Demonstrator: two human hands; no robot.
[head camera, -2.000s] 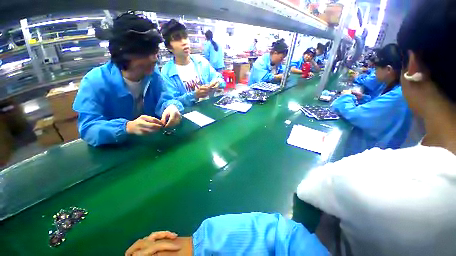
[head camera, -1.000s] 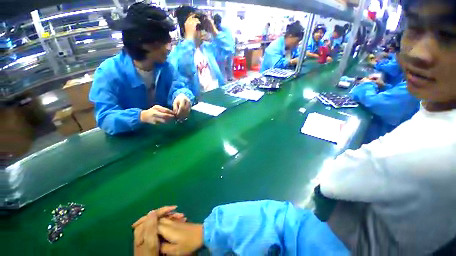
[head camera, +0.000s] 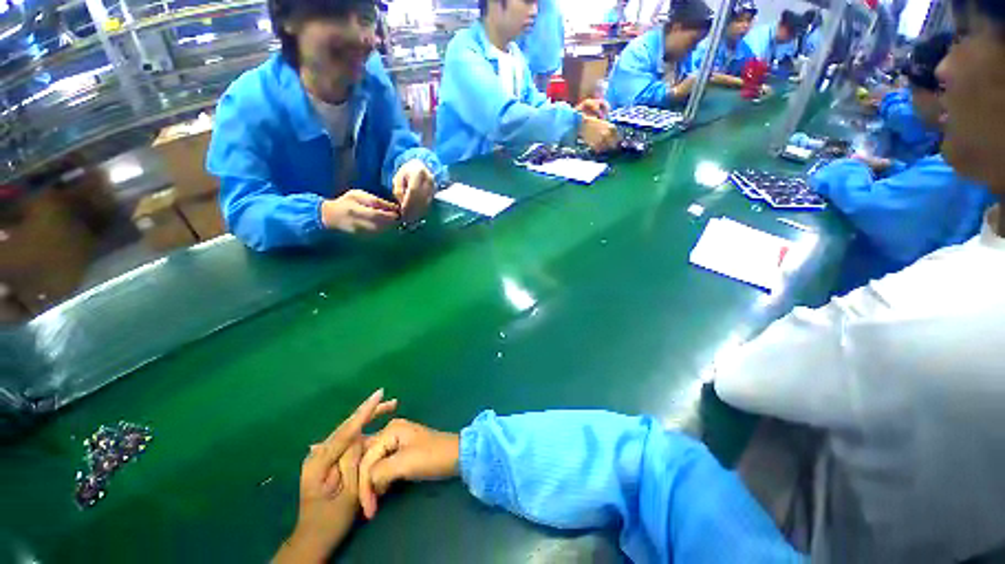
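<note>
My left hand (head camera: 333, 474) is at the bottom, left of centre, bare, with fingers extended up and right. My right hand (head camera: 406, 454) comes from the right in a light blue sleeve and touches the left hand, its fingers partly bent and apart against it. I see no part in either hand; the touching area is partly hidden. A small pile of dark, glittering modules (head camera: 110, 457) lies on the green surface (head camera: 441, 331) at the far left, away from both hands.
A person in white (head camera: 882, 375) sits close at right, an arm on the table edge. A blue-smocked person (head camera: 320, 143) works opposite. White sheets (head camera: 738, 253) and dark-filled trays (head camera: 777, 188) lie farther along. Slanted metal posts stand beyond. Tiny specks lie on the green.
My hands now show higher in the picture, still touching; the left hand was not visible two seconds ago. The view has shifted. The second person opposite has lowered both hands to the modules.
</note>
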